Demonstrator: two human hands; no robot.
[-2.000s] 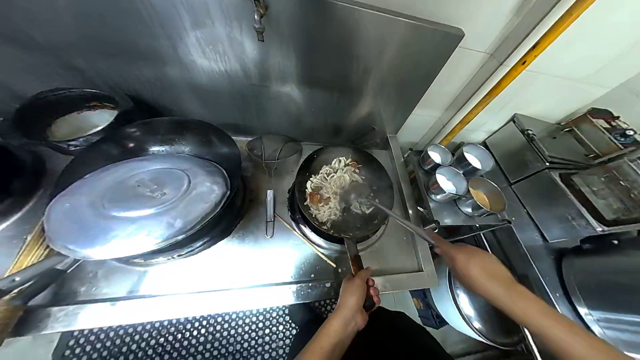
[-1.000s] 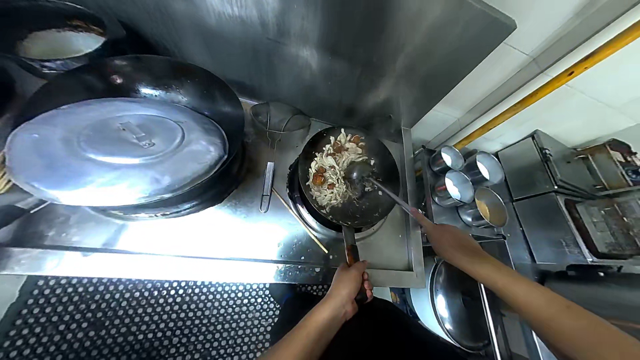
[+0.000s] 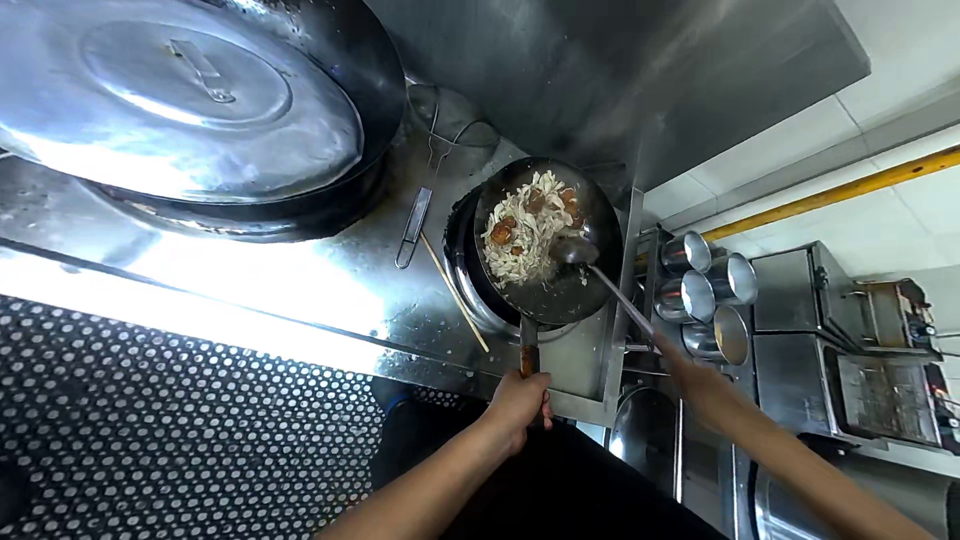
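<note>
My left hand is closed around the wooden grip of a dark wok, which sits over a burner on the steel stove. Pale shredded food with several reddish-brown pieces lies in the wok, mostly toward its left side. My right hand, partly blurred, grips the long handle of a metal ladle. The ladle's bowl is inside the wok, at the right edge of the food. A long stick and the handle of a wire strainer lie on the steel top, left of the wok.
A large wok with a metal lid on it stands at the left. Several metal containers are on the right, beside steel equipment. A steel backsplash rises behind the stove. A perforated dark mat covers the floor.
The food lies gathered more to the wok's left side, and the brown pieces sit differently. Both hands keep their holds. The view has shifted.
</note>
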